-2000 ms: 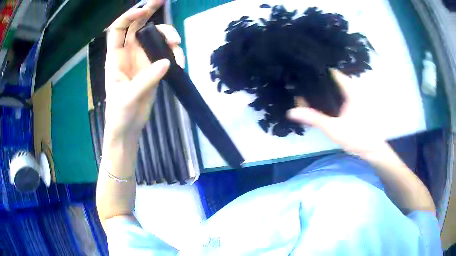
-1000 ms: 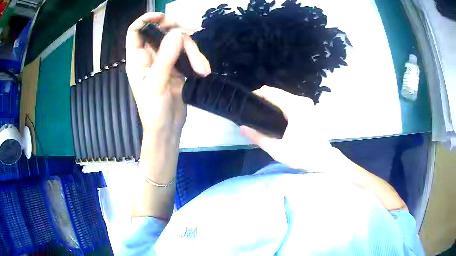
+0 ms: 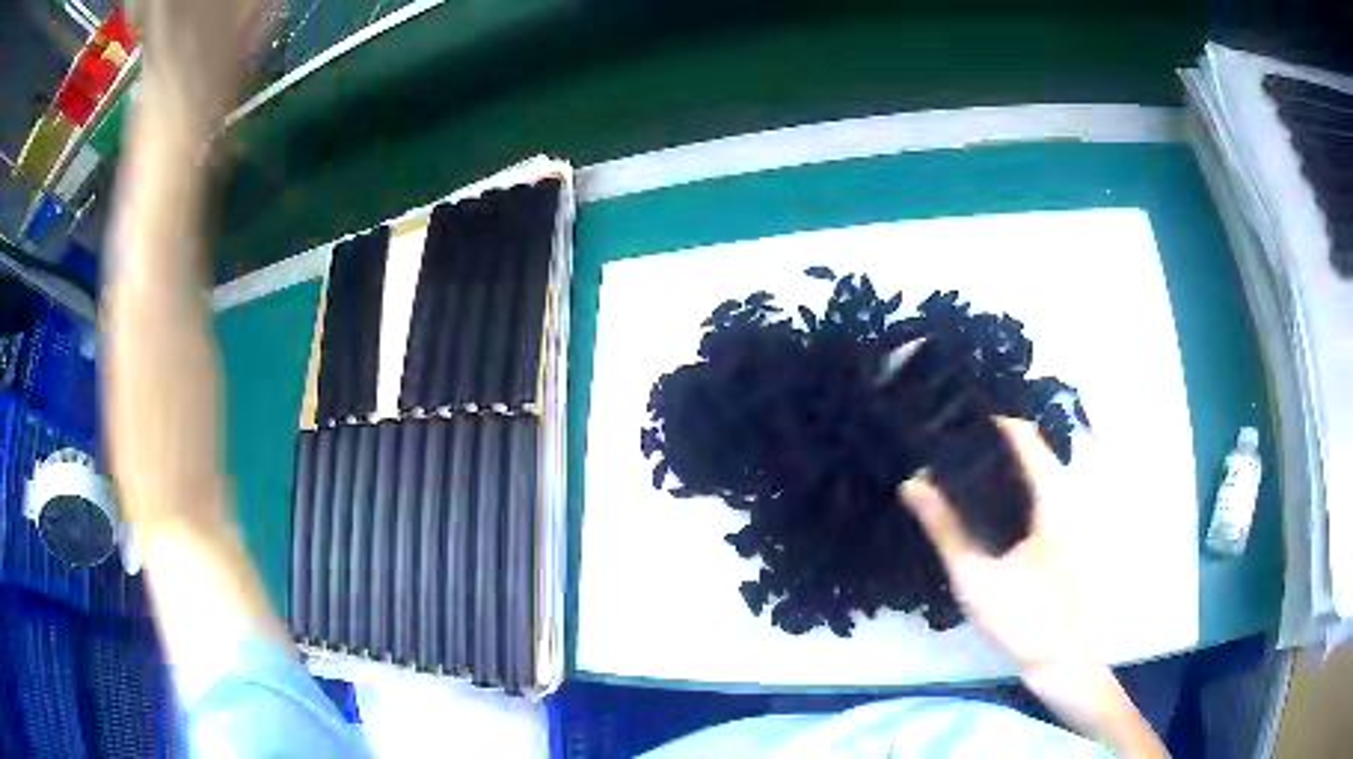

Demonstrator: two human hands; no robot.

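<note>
A heap of small black end caps (image 3: 772,430) lies on the white work board (image 3: 668,593). My right hand (image 3: 1046,556) is over the heap's right side, with fingers around a dark bundle of profile strips (image 3: 979,482); the bundle blends into the heap. My left hand (image 3: 201,37) is raised at the top left, blurred and partly cut off, so its grip cannot be told. Left of the board, profile strips lie side by side in a tray (image 3: 561,297): a full lower row (image 3: 423,541) and an upper row (image 3: 482,297) with a white gap.
A small white squeeze bottle (image 3: 1235,492) stands right of the board on the green bench (image 3: 890,171). White sheets (image 3: 1298,371) are stacked at the right edge, with dark strips on top. A round white object (image 3: 74,504) and blue crates (image 3: 45,667) are at the left.
My left hand has left the bundle area and moved up and left. My right hand has moved with the bundle over the heap. The view has shifted, showing the whole tray and board.
</note>
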